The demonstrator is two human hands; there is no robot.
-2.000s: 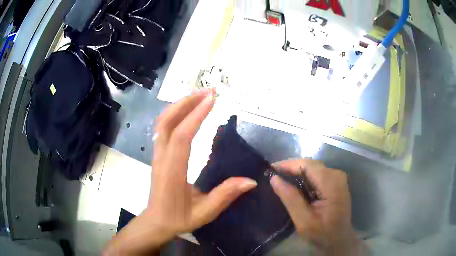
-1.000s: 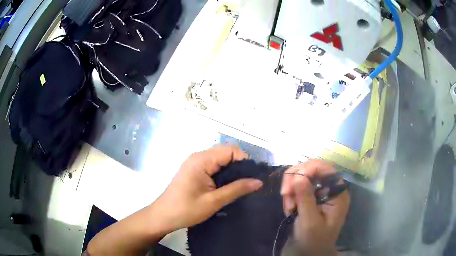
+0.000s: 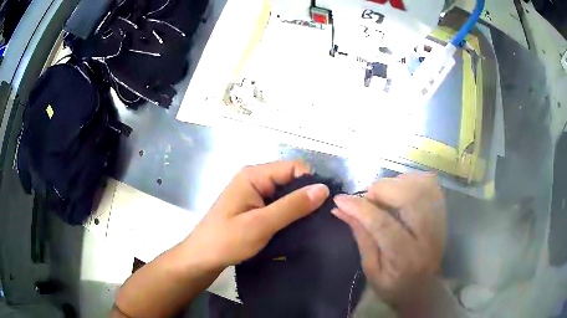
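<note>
A dark bag panel [image 3: 298, 261] hangs below my hands, with a small yellow mark near its middle and a pale line along its lower right. My left hand [image 3: 261, 214] pinches its top edge between thumb and fingers. My right hand [image 3: 398, 227] is slightly blurred, its fingertips closed at the panel's upper right edge, near my left thumb. A thin dark strip or thread shows between the right fingers. I cannot tell whether a tool is inside the right hand.
Dark panels [image 3: 71, 143] lie at the left, one with a yellow label; more with silver zipper lines [image 3: 146, 43] lie behind. Beyond my hands is a white template [image 3: 205, 93] with yellow tape, under the machine head. A blue hose [image 3: 470, 25] curves at upper right. A metal table [image 3: 146, 164] lies beneath.
My right hand has moved up and closer to my left thumb; the dark tool seen in it earlier no longer shows. My left hand, open at first, keeps its pinch on the panel.
</note>
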